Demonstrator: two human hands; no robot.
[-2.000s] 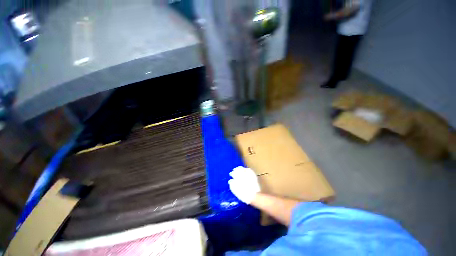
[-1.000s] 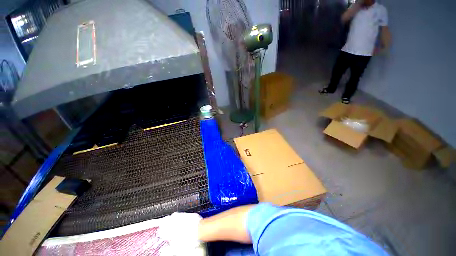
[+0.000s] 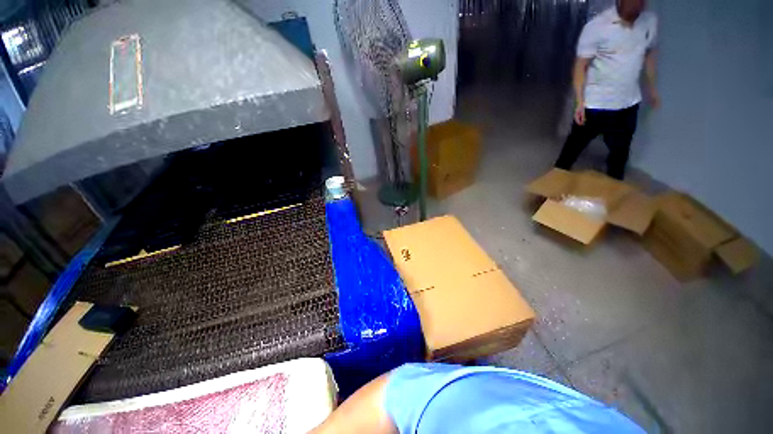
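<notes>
A tan flattened carton [image 3: 52, 364] lies at the left, partly over the mesh conveyor belt [image 3: 229, 288]. A small black device [image 3: 108, 318] sits on the carton's far end. The padded table edge with pink-red bubble wrap [image 3: 203, 405] is at the bottom. My right forearm in a blue sleeve reaches in from the bottom right, but its hand is cut off below the picture's edge. My left hand is not in view.
Blue film [image 3: 369, 288] covers the conveyor's right rail. Flat cartons [image 3: 462, 288] are stacked beside it. A grey hood [image 3: 186, 85] spans the belt. Behind are a fan [image 3: 424, 61], open cartons [image 3: 585, 212] and a standing person [image 3: 614, 72].
My gloved right hand moved from the blue film to the padded table edge, then down out of the picture. The view shifted slightly. The person at the back lowered an arm and now stands behind the open cartons.
</notes>
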